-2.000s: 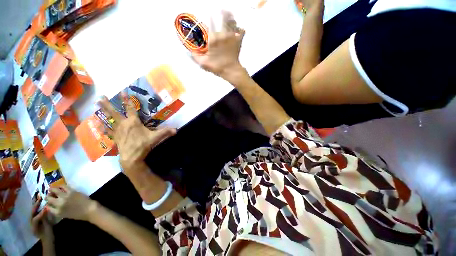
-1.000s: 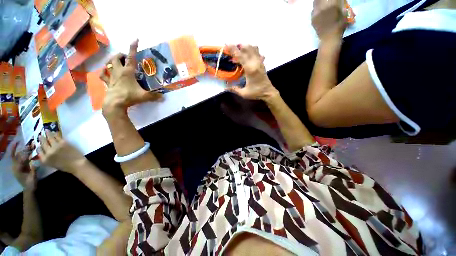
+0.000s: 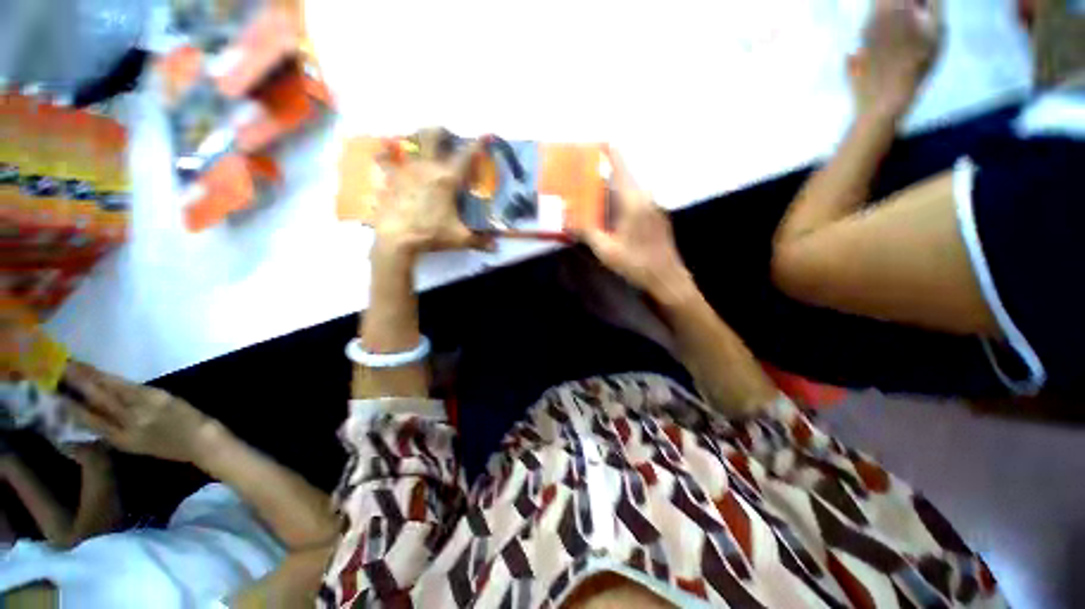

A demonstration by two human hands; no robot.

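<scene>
A retail box with orange ends and a grey printed middle lies between my two hands near the table's front edge. My left hand lies over its left part, with the fingers on top and the thumb along the near side. My right hand is at its right end, with the fingers behind and beside the orange end. The orange cable coil is not visible; whether it is inside the box is hidden. The picture is blurred.
Flat box blanks lie at the upper left of the white table. Filled boxes stand in rows at the far left. A left neighbour's hand holds something yellow. A right neighbour's hand is at the upper right.
The coil was in my right hand at the box's right end and is now out of sight. My right hand has closed up to that end. The view has shifted, moving the box rightward.
</scene>
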